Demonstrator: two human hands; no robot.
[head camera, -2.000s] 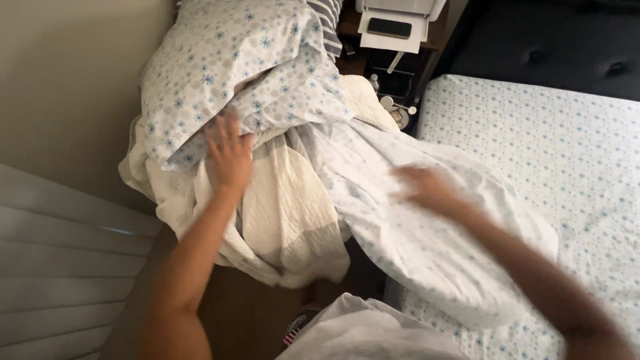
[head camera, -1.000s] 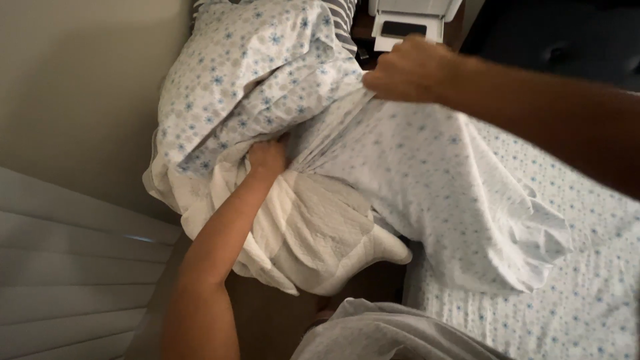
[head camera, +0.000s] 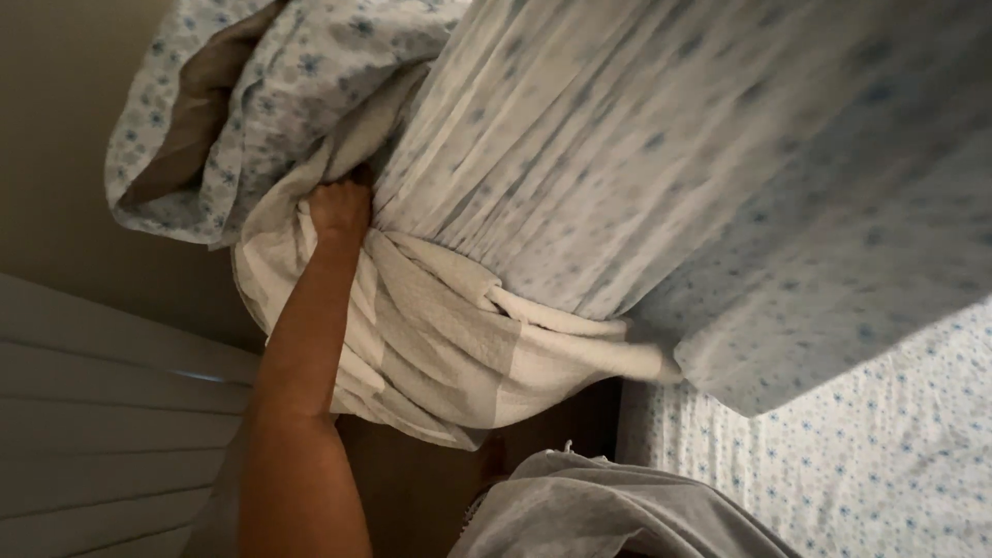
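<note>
My left hand is closed on bunched cloth, where a cream blanket meets a white sheet with blue snowflake-like print. Which layers its fingers hold is partly hidden. The sheet rises in stretched folds from beside this hand toward the upper right and fills much of the view. My right hand is not visible. Left of the sheet is a pillow in a matching printed case, its open end showing a brown inside. The cream blanket hangs in folds below my left hand.
A mattress with a matching printed fitted sheet lies at lower right. Pale horizontal slats stand at lower left beside a wall. Dark floor shows beneath the blanket, and grey clothing on my body is at bottom centre.
The printed sheet has been lifted and spread up across the view. My right hand, holding the sheet at upper centre one second ago, is out of sight. The view is closer to the bedding.
</note>
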